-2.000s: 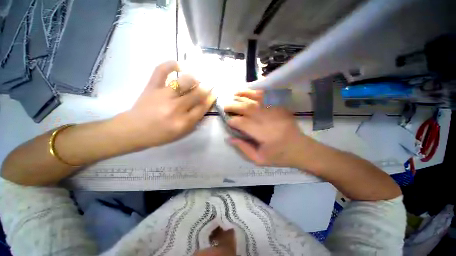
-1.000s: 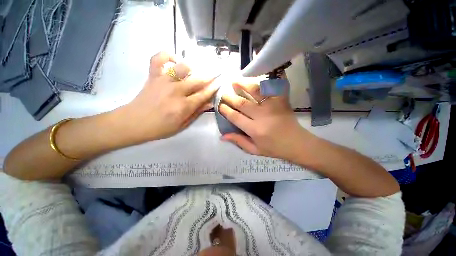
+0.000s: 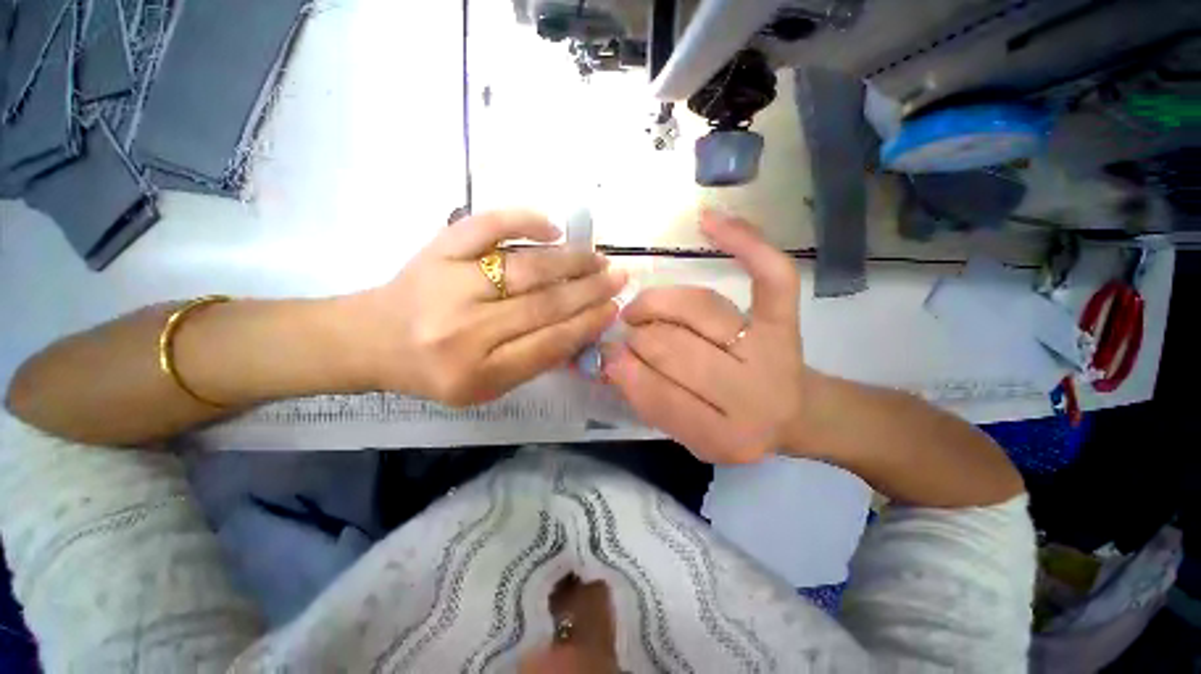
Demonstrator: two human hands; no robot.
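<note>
My left hand [image 3: 494, 310] and my right hand [image 3: 711, 349] meet in front of the needle area, over the front part of the white table. Their fingertips hold a small grey fabric piece [image 3: 590, 358] between them. Most of it is hidden by the fingers; a pale end shows above my left fingers. My right index finger is raised off the piece. The presser foot area [image 3: 593, 55] of the sewing machine is above and behind my hands, with no hand at it. The grey-blue block [image 3: 728, 155] hangs right of it.
A bundle of grey cut pieces [image 3: 204, 99] lies at upper left. A narrow grey strip [image 3: 838, 198] and a blue disc [image 3: 968, 136] are right of the needle. Red-handled scissors [image 3: 1114, 336] and pale scraps [image 3: 1008, 316] lie at far right. A printed ruler [image 3: 382, 411] runs along the front edge.
Both hands have moved back from the needle toward the front edge with the grey piece. The right index finger has lifted. The presser foot area and grey-blue block are now more exposed.
</note>
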